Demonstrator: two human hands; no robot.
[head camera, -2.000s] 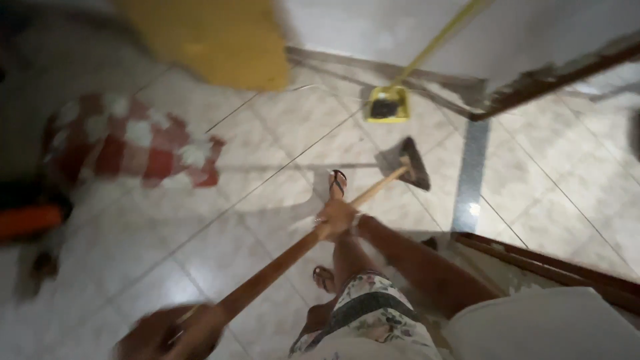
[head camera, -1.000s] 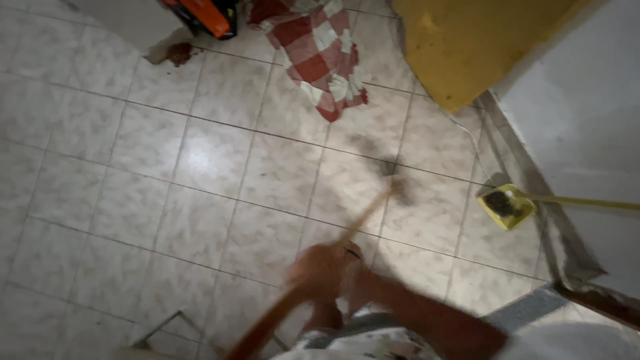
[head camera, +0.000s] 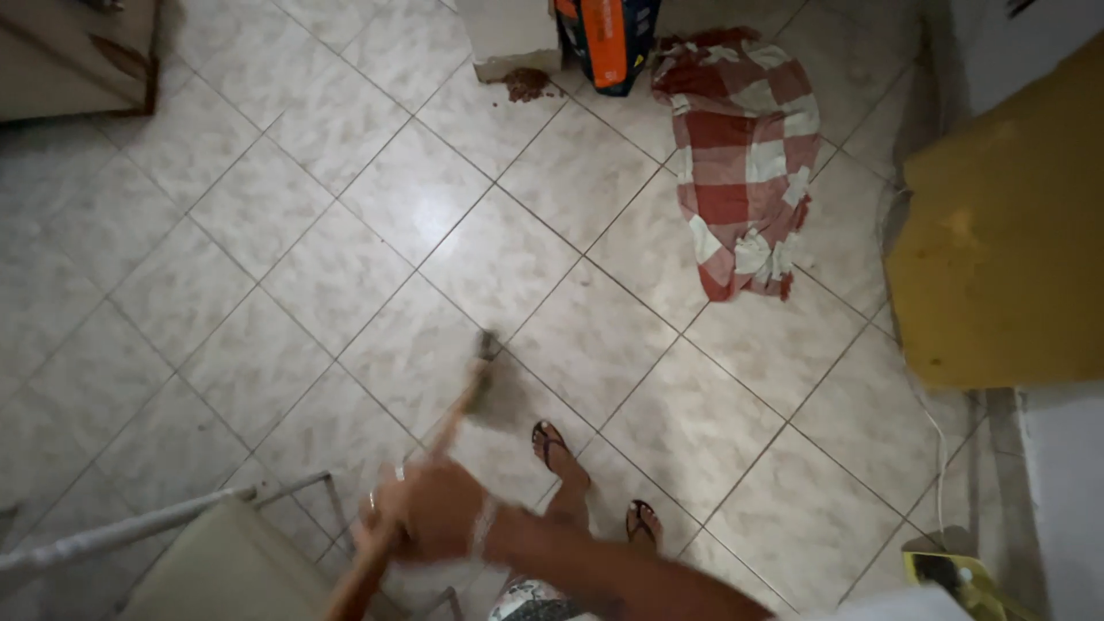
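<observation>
My right hand (head camera: 431, 509), with rings on its fingers and a band at the wrist, is closed around a wooden broom handle (head camera: 453, 423) at the lower middle. The handle slants from the bottom edge up to a blurred broom head (head camera: 486, 345) at the floor, above and left of my sandalled feet (head camera: 552, 444). My left hand is not in view. A yellow dustpan (head camera: 975, 586) with dark matter in it lies at the bottom right.
A crumpled red-and-white checked cloth (head camera: 746, 164) lies on the tiles. Beside it are an orange-and-black bag (head camera: 608, 43) and reddish debris (head camera: 526, 84) by a pale block (head camera: 509, 34). A yellow panel (head camera: 1009, 233) and cable (head camera: 940, 466) are right; a metal-framed chair (head camera: 216, 561) is lower left.
The view has turned far to the left. My left hand, on the handle two seconds ago, is out of view. My right hand stays on the handle, and the broom has moved over the floor.
</observation>
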